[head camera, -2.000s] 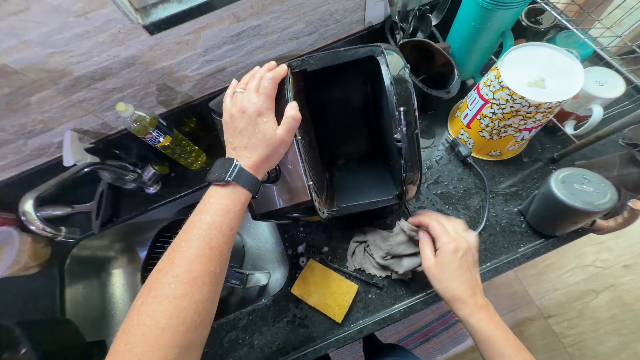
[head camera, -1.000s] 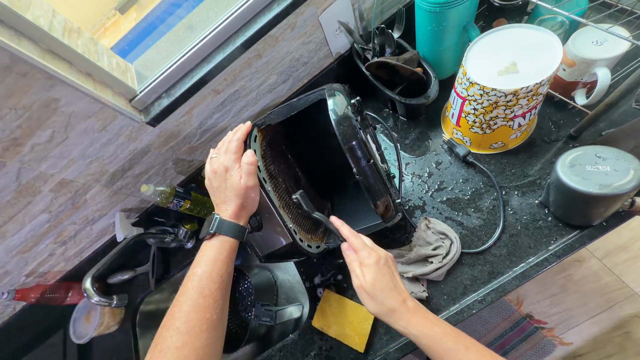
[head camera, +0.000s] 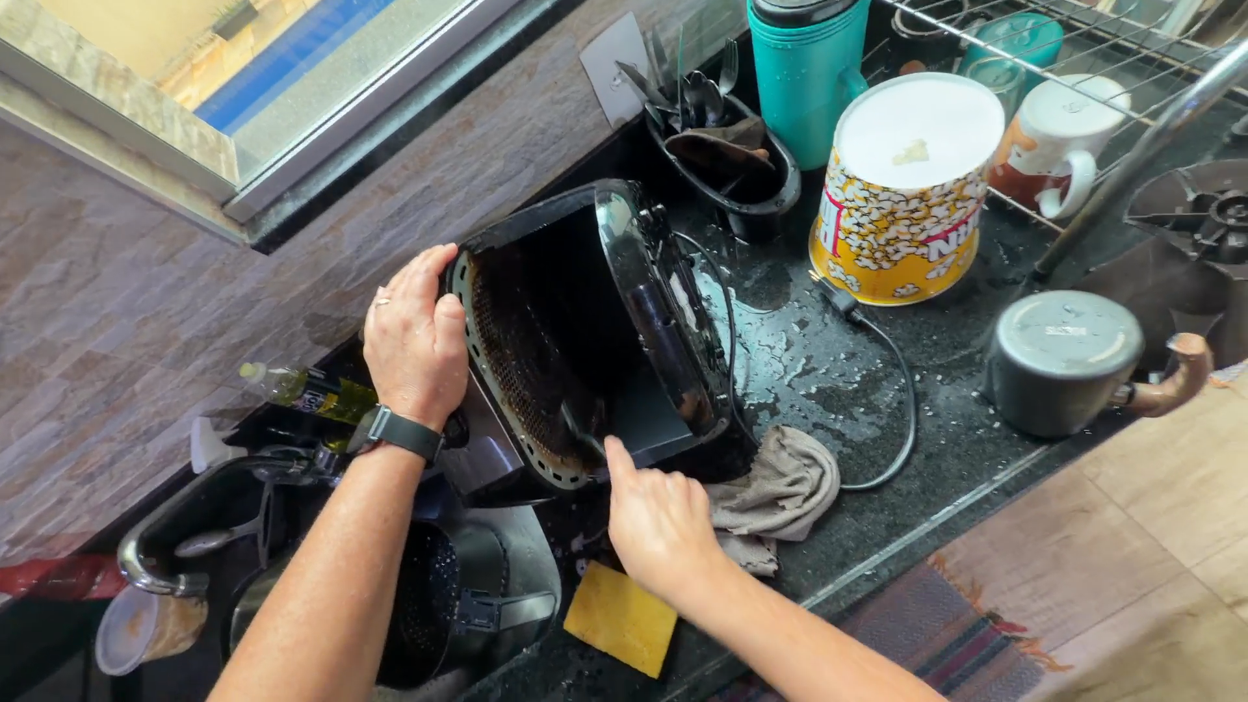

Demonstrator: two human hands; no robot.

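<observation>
A black air fryer body (head camera: pixel 643 322) lies tipped on the counter, its cavity facing up and a browned perforated plate (head camera: pixel 517 361) along its left side. My left hand (head camera: pixel 417 336), with a ring and a watch on the wrist, rests against the rim at the upper left. At the cavity's lower edge my right hand (head camera: pixel 663 522) holds a slim dark tool (head camera: pixel 582 426), probably a brush, whose far end lies against the perforated plate; its head is hard to make out. Right of this hand lies a crumpled grey cloth (head camera: pixel 780 487), and below it a yellow sponge cloth (head camera: pixel 621 619).
The sink with a black fryer basket (head camera: pixel 429 595) and a faucet (head camera: pixel 156 526) is at the lower left. A power cord (head camera: pixel 912 409) curls over the wet counter (head camera: pixel 780 341). Behind stand a cutlery holder (head camera: pixel 731 185), popcorn bucket (head camera: pixel 902 214) and teal tumbler (head camera: pixel 804 88); a pot (head camera: pixel 1063 361) stands right.
My right hand has moved from beside the cloth to the fryer's cavity, with the dark tool in it since the middle frame. The fryer is turned compared with the first frame. The view has shifted.
</observation>
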